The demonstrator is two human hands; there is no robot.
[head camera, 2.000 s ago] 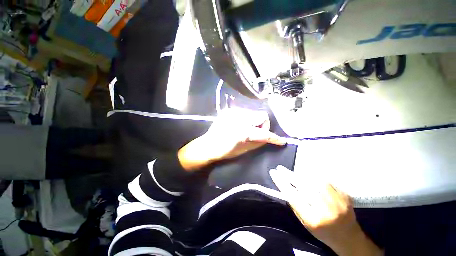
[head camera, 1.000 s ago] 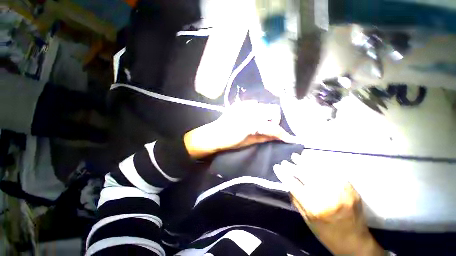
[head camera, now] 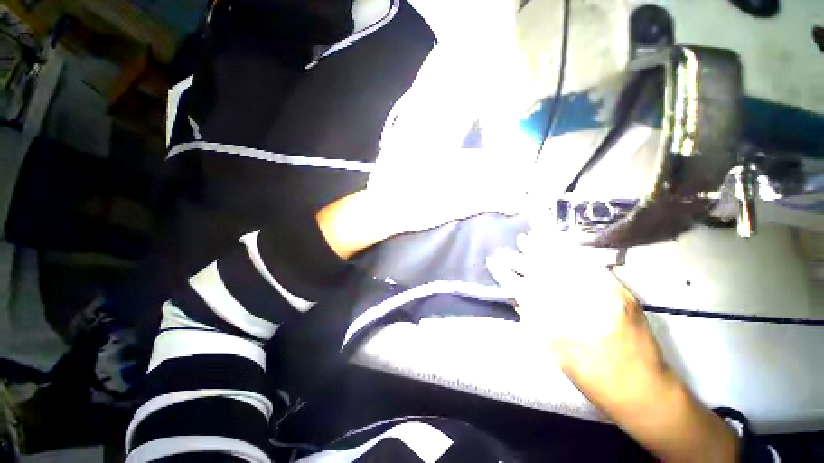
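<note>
A black garment panel (head camera: 443, 253) with white piping lies on the white machine bed and hangs over its near edge. My left hand (head camera: 425, 194) lies over the cloth left of the needle area, its fingers washed out by glare. My right hand (head camera: 587, 316) is on the panel's right end, just below the presser foot area, fingertips on the cloth. The presser foot (head camera: 592, 213) shows as a small metal cluster, partly behind the shiny curved guard (head camera: 682, 145). Glare hides whether either hand pinches the cloth.
The white sewing machine head with a blue-teal band (head camera: 786, 127) fills the upper right. Tick marks run along the near table edge (head camera: 488, 384). More black cloth with white piping (head camera: 262, 155) spreads at the upper left. Dim clutter is at far left.
The camera view has shifted, so the guard and machine head appear further right. My right hand has moved up to the presser foot area. More of the near table edge shows.
</note>
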